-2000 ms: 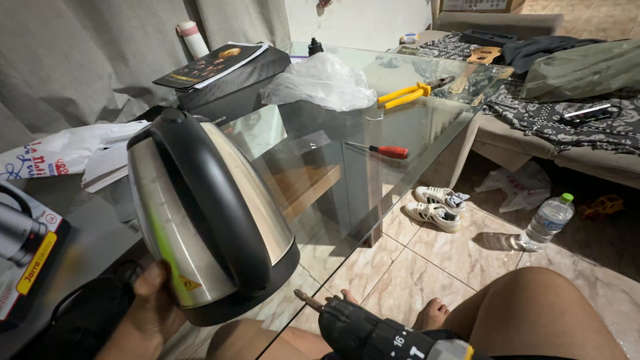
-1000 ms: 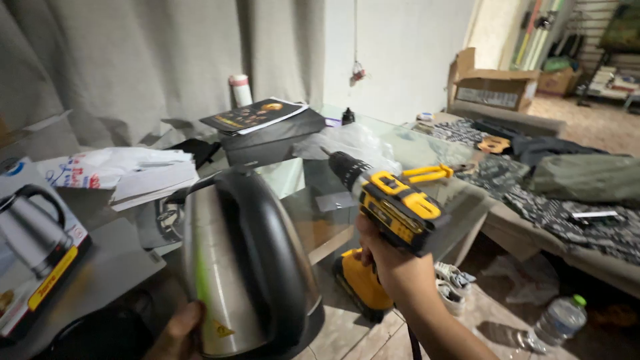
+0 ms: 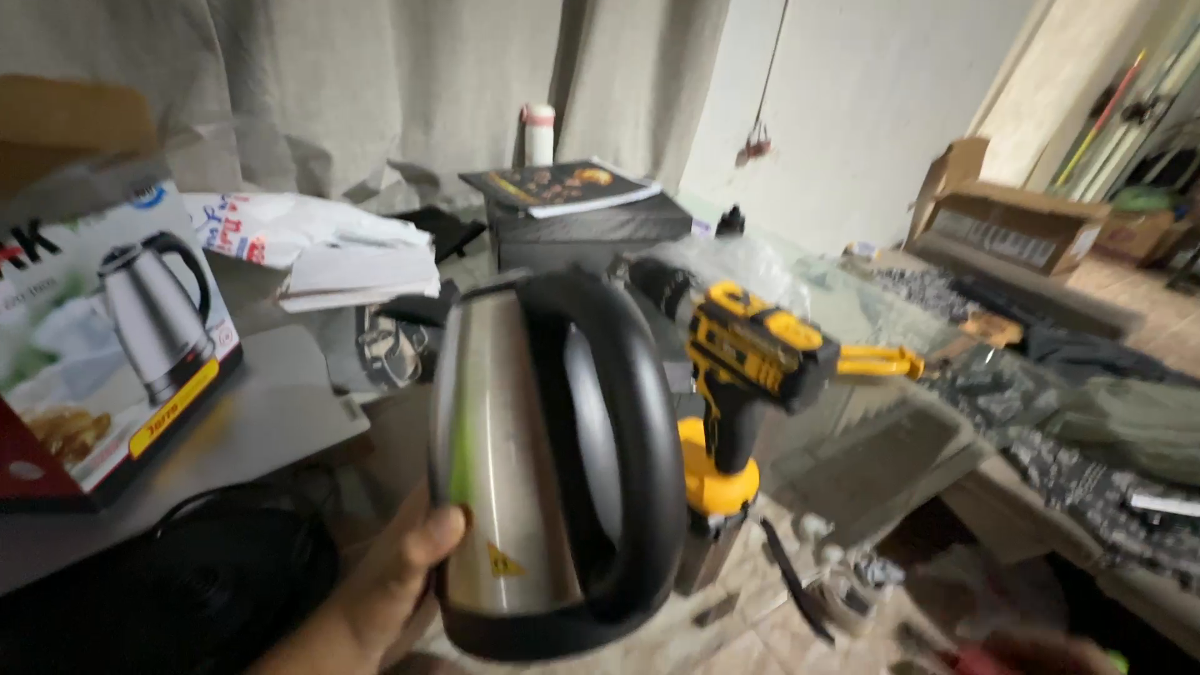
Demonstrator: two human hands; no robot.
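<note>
My left hand [image 3: 398, 572] grips the lower side of a stainless steel electric kettle [image 3: 506, 441]. The kettle's black handle faces right. Just beyond it a yellow and black cordless drill [image 3: 750, 356] stands upright on its battery on the glass table, with no hand on it. My right hand [image 3: 1050, 652] is a blur at the lower right edge, beside something red; whether it holds that thing is unclear. Yellow-handled pliers [image 3: 877, 361] lie behind the drill, partly hidden by it.
At the left are a kettle box [image 3: 122, 347] and a black object [image 3: 169, 581]. Papers [image 3: 361, 272], a dark box [image 3: 591, 230] with a booklet [image 3: 562, 186] and a clear plastic bag [image 3: 750, 267] lie farther back. A cushioned seat with patterned cloth [image 3: 1059, 450] is at the right.
My right hand rose with the drill, then let go of it; the drill now stands on the table and the hand is low at the right. My left hand still holds the kettle. The view has swung.
</note>
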